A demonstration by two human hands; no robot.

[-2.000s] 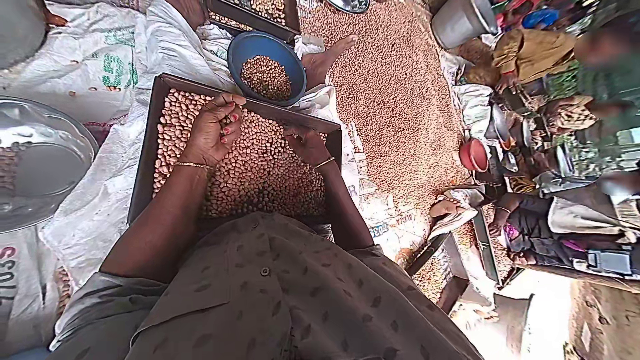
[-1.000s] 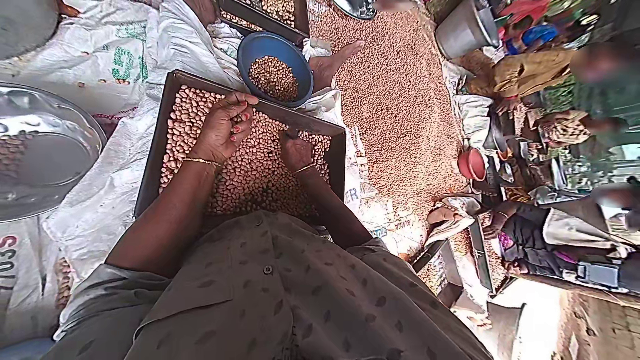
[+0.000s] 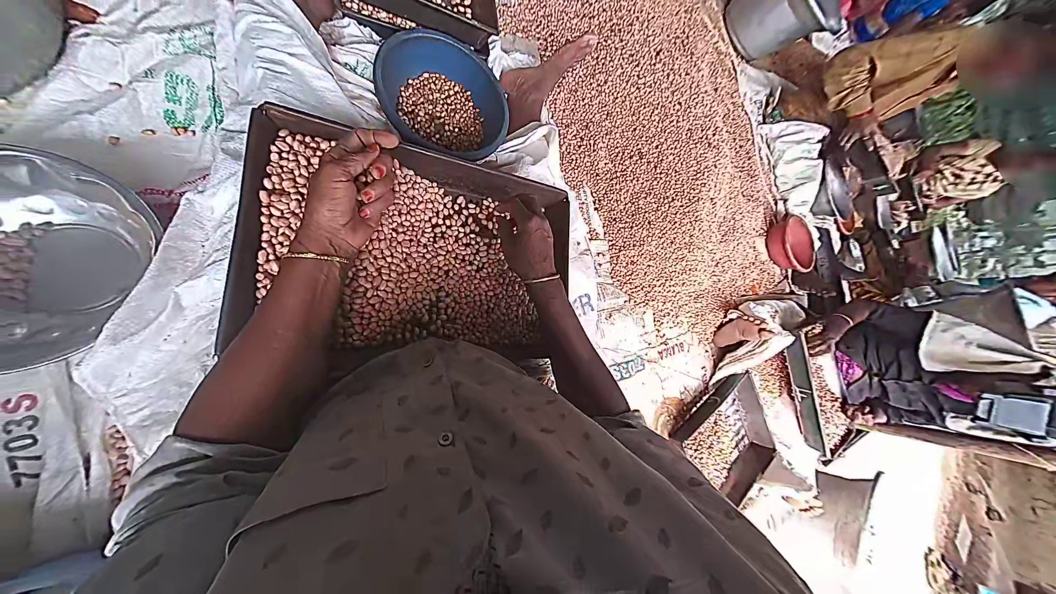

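A dark rectangular tray (image 3: 239, 247) lies in front of my body, filled with a layer of pale brown nuts or beans (image 3: 421, 264). My left hand (image 3: 346, 194) is over the tray's left part, its fingers curled towards the palm; whether something is inside them is hidden. At the tray's right part, my right hand (image 3: 528, 239) has bent fingers low over the nuts, the fingertips near darker pieces; I cannot tell if it holds any. A blue plastic bowl (image 3: 384, 78) with more nuts stands against the tray's far edge.
A steel basin (image 3: 124, 206) stands at left on white woven sacks (image 3: 132, 91). A bare foot (image 3: 536, 78) is beside the blue bowl. Nuts are spread widely (image 3: 652, 148) beyond. At right are people, a grey bucket (image 3: 767, 25), a red bowl (image 3: 789, 243) and more trays (image 3: 755, 445).
My right hand has shifted a little over the nuts and its fingers have changed pose. My left hand stays curled at nearly the same place over the tray.
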